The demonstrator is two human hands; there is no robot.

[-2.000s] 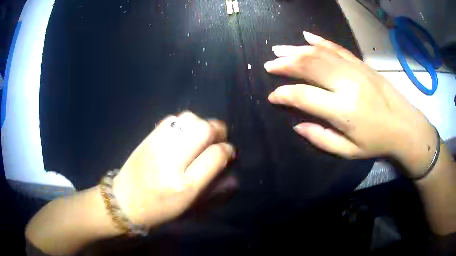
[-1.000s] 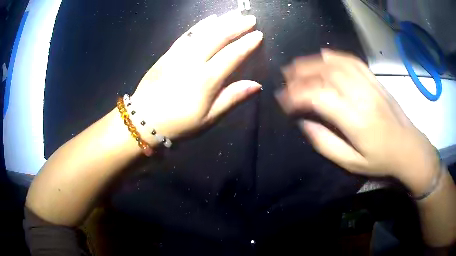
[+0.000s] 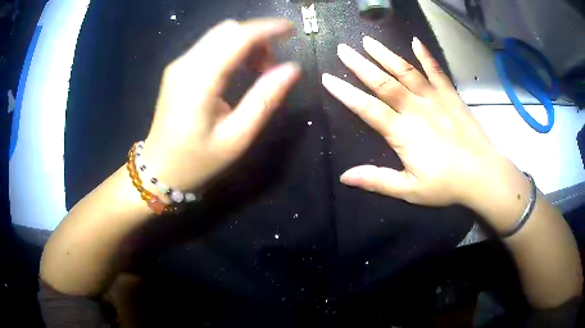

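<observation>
A large black fabric panel (image 3: 269,205), specked with lint, covers the middle of the table and hangs over its front edge. A seam line runs down it from the bright metal presser foot (image 3: 310,20) at the top centre. My left hand (image 3: 211,96) is left of the seam, slightly blurred, with thumb and fingers apart and nothing seen between them. My right hand (image 3: 417,128) lies flat on the fabric right of the seam, fingers spread, holding nothing.
Scissors with blue loop handles (image 3: 507,77) lie right of the fabric on the machine bed. A grey cylindrical fitting (image 3: 374,8) shows at the top edge, right of the presser foot. The white table (image 3: 38,160) shows at the left, with a blue strip (image 3: 24,90).
My left hand has gone up the fabric from the lower middle, then its fingers have lifted and parted from the thumb. My right hand was blurred and curled a second ago and is now spread flat.
</observation>
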